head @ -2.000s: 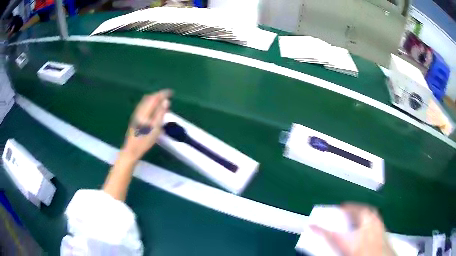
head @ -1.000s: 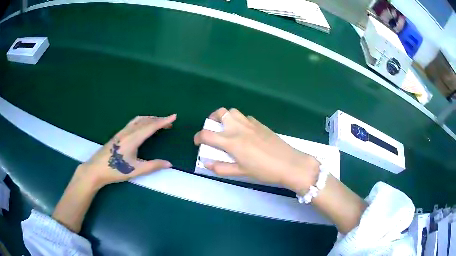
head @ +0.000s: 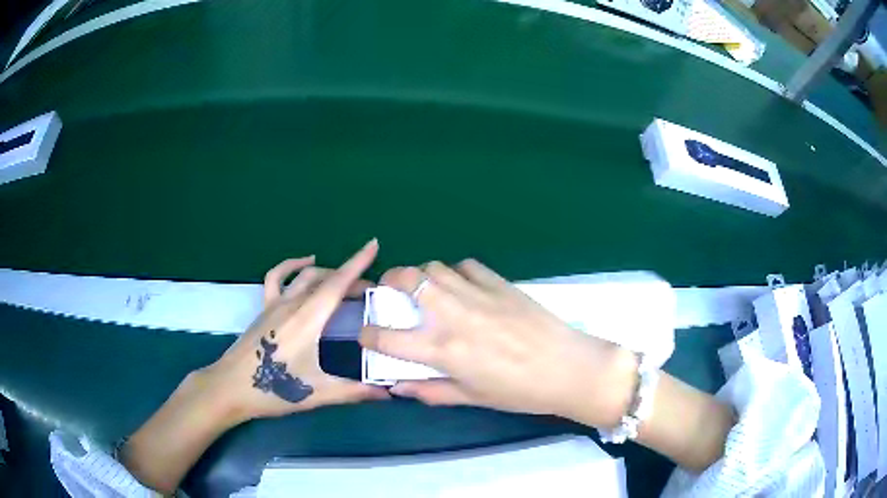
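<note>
My right hand (head: 486,340) is shut on a white carton (head: 391,365), palm down over it. Its rimmed end faces left, and a plain white part (head: 622,302) shows beyond my wrist; my hand hides most of the rest. My left hand (head: 292,365) is at the carton's left end, fingers spread and thumb at the lower corner. A greyish see-through strip shows between this hand and the carton. Whether my left fingers grip anything cannot be told. A flat white piece (head: 447,477) lies nearest me, cut off by the bottom edge.
A watch box (head: 715,165) lies on the green belt at the right. Another box (head: 34,146) is cut off at the left edge. Several white cartons (head: 836,360) with hang tabs stand at the lower right by my sleeve. A metal post (head: 832,49) rises at the top right.
Both hands and the carton have come closer to me, over the pale rail, and my left hand has closed in on the carton's end. The white piece at the bottom has come into view.
</note>
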